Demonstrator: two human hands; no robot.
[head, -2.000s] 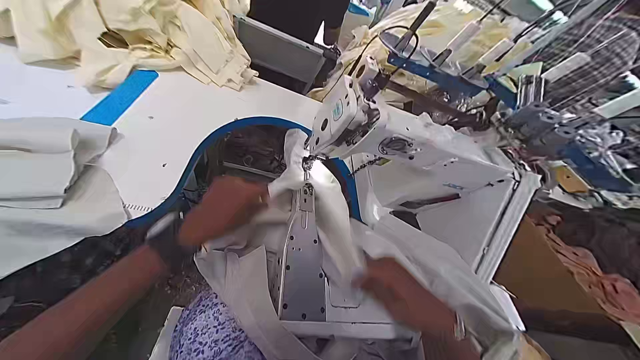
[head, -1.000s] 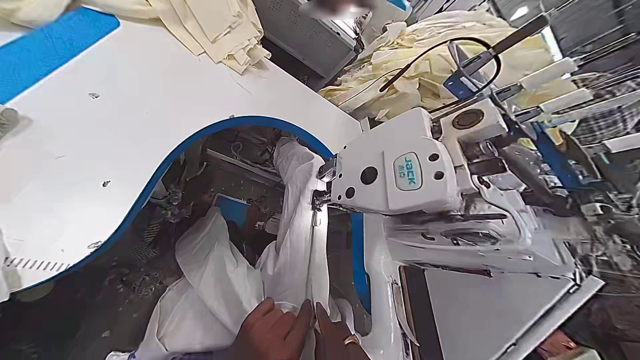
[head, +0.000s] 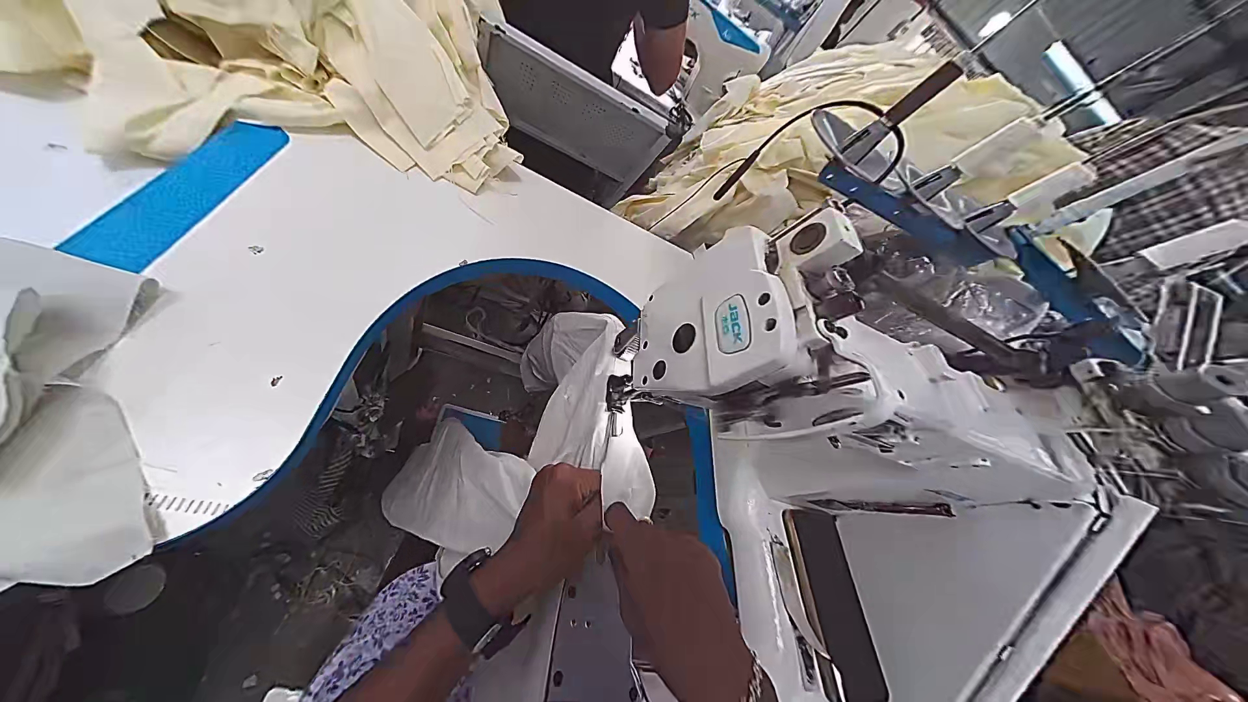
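Observation:
White fabric [head: 575, 419] runs under the needle area of a white Jack sewing machine [head: 717, 327] and over its narrow arm. My left hand [head: 556, 517], with a dark watch on the wrist, pinches the fabric just in front of the presser foot [head: 616, 395]. Close on its right, my right hand [head: 648, 556] grips the same fabric, its fingertips largely hidden behind the hand. A loose part of the fabric hangs to the left of the machine arm.
Around the machine curves a white table [head: 292, 253] with a blue-edged cutout. Cream fabric pieces [head: 390, 78] lie at its back, grey-white fabric [head: 68, 439] at the left. Behind the machine are another cream pile [head: 780, 146] and thread stands [head: 936, 205]. A person [head: 575, 39] is at the back.
Two seconds ago my hands were apart on either side of the machine arm; now they are together on the fabric. Since one second ago, the view has shifted and both hands still hold the fabric.

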